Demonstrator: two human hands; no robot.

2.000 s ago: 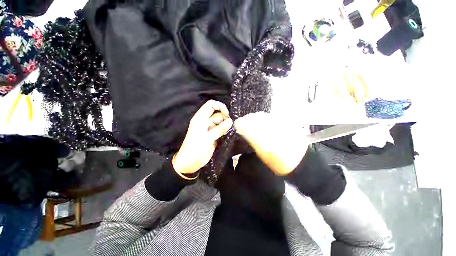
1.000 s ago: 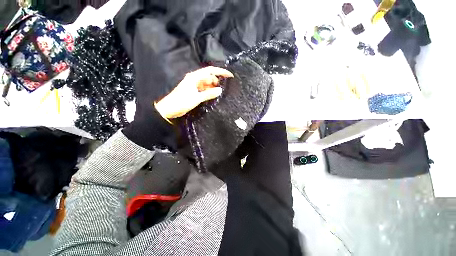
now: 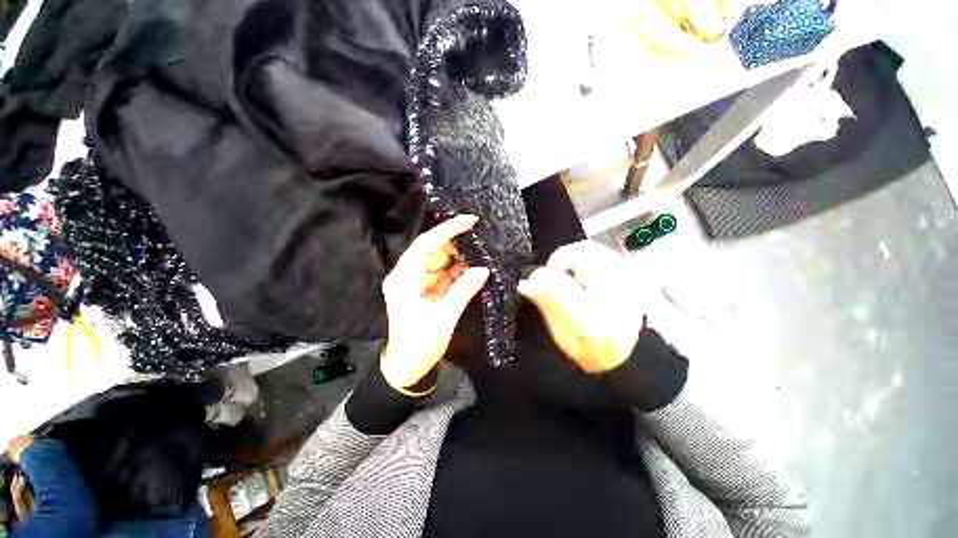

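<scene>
The dark garment lies over the table edge and hangs toward my lap, its smooth black lining (image 3: 284, 179) at left and its speckled textured cloth (image 3: 478, 158) at right. A glittering black trim (image 3: 500, 321) runs down its edge between my hands. My left hand (image 3: 420, 305) is beside the trim, thumb and forefinger apart, thumb tip close to the trim, other fingers curled. My right hand (image 3: 588, 310) is just right of the trim, its fingertips drawn together. No needle or thread can be made out in the fingers.
A loose black glittery trim pile (image 3: 137, 284) and a floral bag (image 3: 29, 263) lie at left. Orange-handled scissors (image 3: 688, 19) and a blue patterned pouch (image 3: 779, 32) are on the table at upper right. A person's blue sleeve (image 3: 63, 489) shows at lower left.
My right hand, out of view one second ago, is back beside the trim. My left hand has moved lower and its fingers are spread. The view has turned and shifted.
</scene>
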